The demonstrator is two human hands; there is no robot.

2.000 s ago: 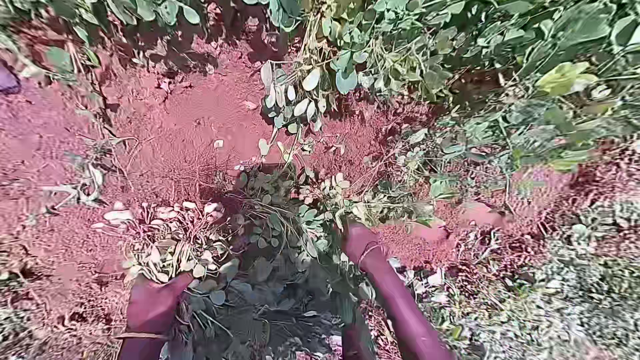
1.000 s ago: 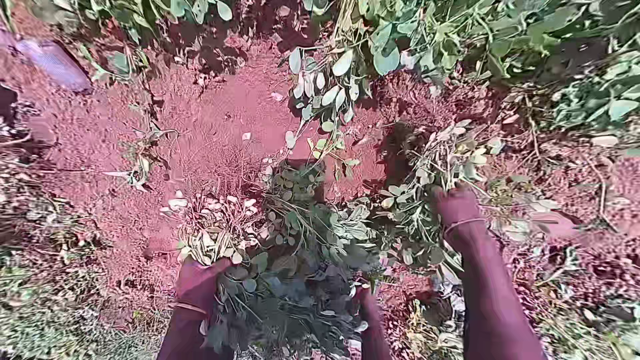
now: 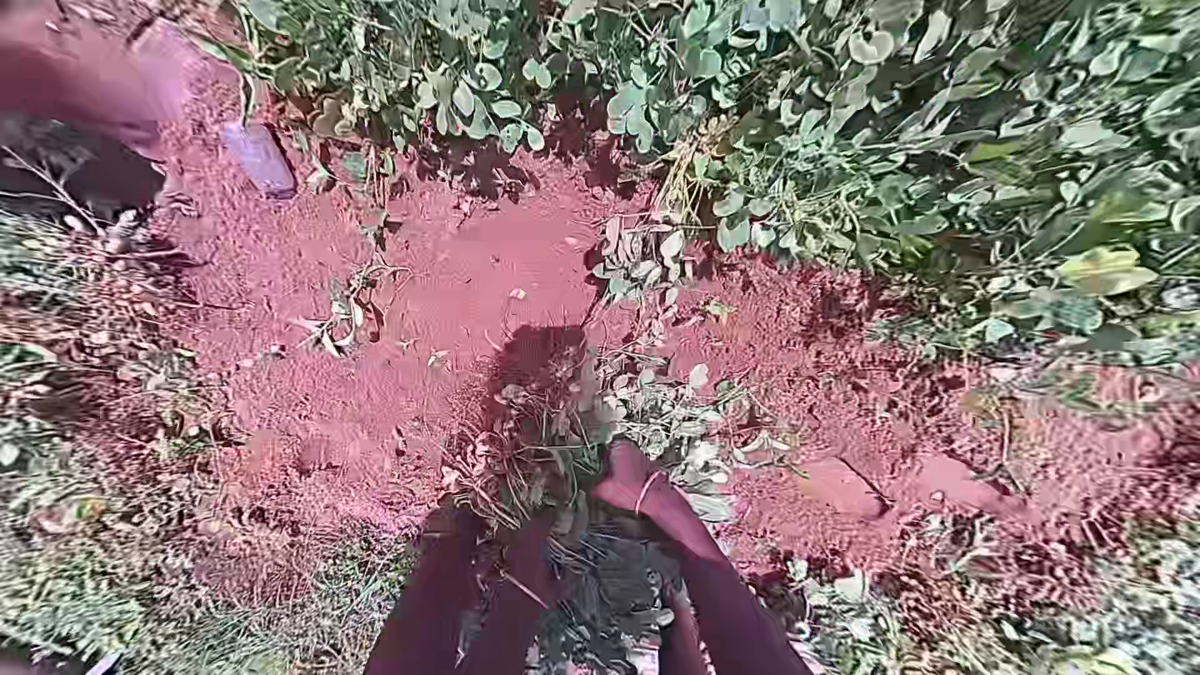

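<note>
A bunch of uprooted leafy plants, apparently peanut plants, lies across the front of my hands, its roots and small pods toward the left. My left hand is at the root side, in shadow and partly covered by the roots, closed around the bunch. My right hand, with a thin band at its wrist, grips the stems from the right. Pale-backed leaves spread just beyond it. My legs show between the forearms, partly under plant matter.
Reddish bare soil stretches ahead, with a small uprooted sprig on it. Dense green plants grow along the top and right. A translucent bottle lies at upper left, near another person's blurred limb. Dry litter and grass border the near edge.
My right hand has come in from the right and is now close to my left, with its plants against the other bunch. A blurred limb has appeared at upper left.
</note>
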